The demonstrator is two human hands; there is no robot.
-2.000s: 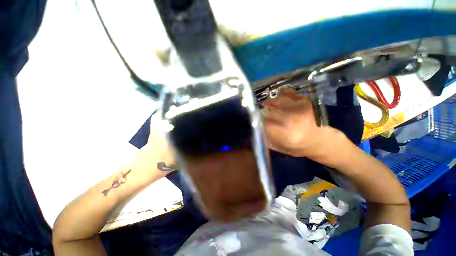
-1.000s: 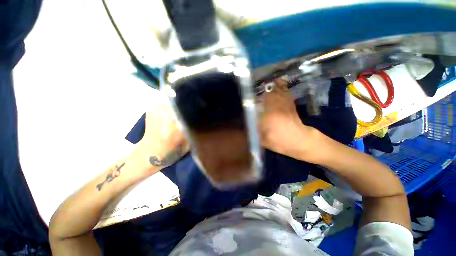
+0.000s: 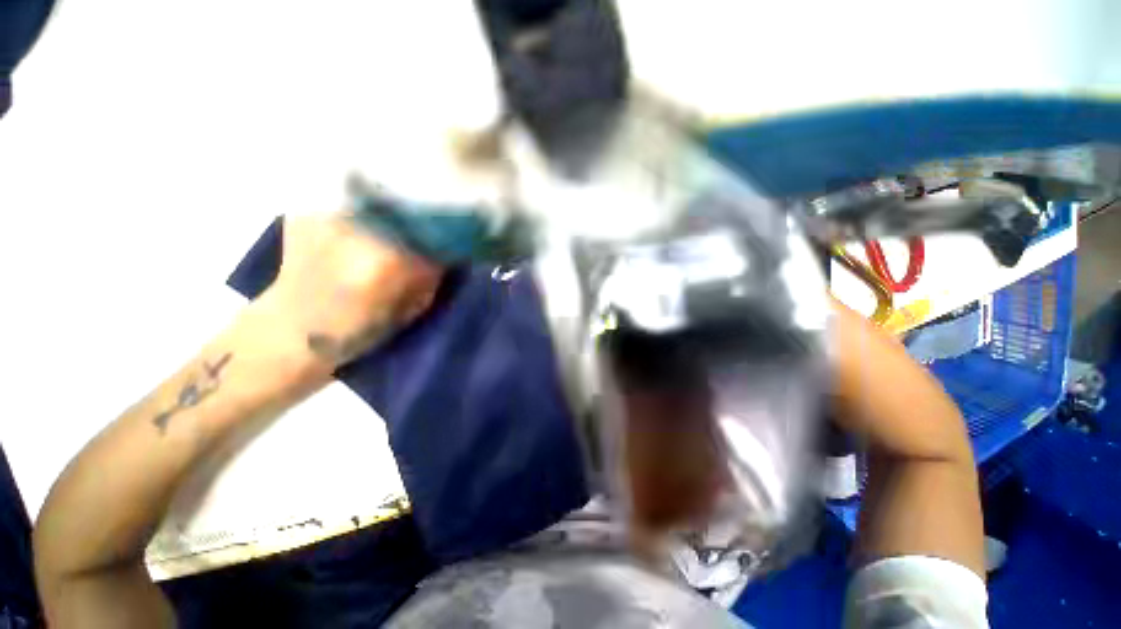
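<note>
The dark navy cloth (image 3: 473, 412) lies on the white machine table and hangs over its front edge toward the lap. My left hand (image 3: 357, 277) is on the cloth's upper left part; its fingers are blurred and partly behind the machine's teal part. My right hand is hidden behind the shiny, blurred rectangular attachment (image 3: 713, 369) close to the camera; only the right forearm shows. The sewing machine head (image 3: 910, 135), with its teal band, crosses the upper right. The needle area cannot be made out.
Scissors with red (image 3: 904, 264) and yellow loop handles lie right of the machine. A blue slatted basket (image 3: 1014, 369) is at the right below the table. White scraps (image 3: 719, 568) show at the bottom. Navy cloth (image 3: 19, 31) is at the upper left corner.
The view has shifted and blurred; the attachment now stands further right and covers my right hand. More of the navy cloth shows between my arms. My left hand appears further left.
</note>
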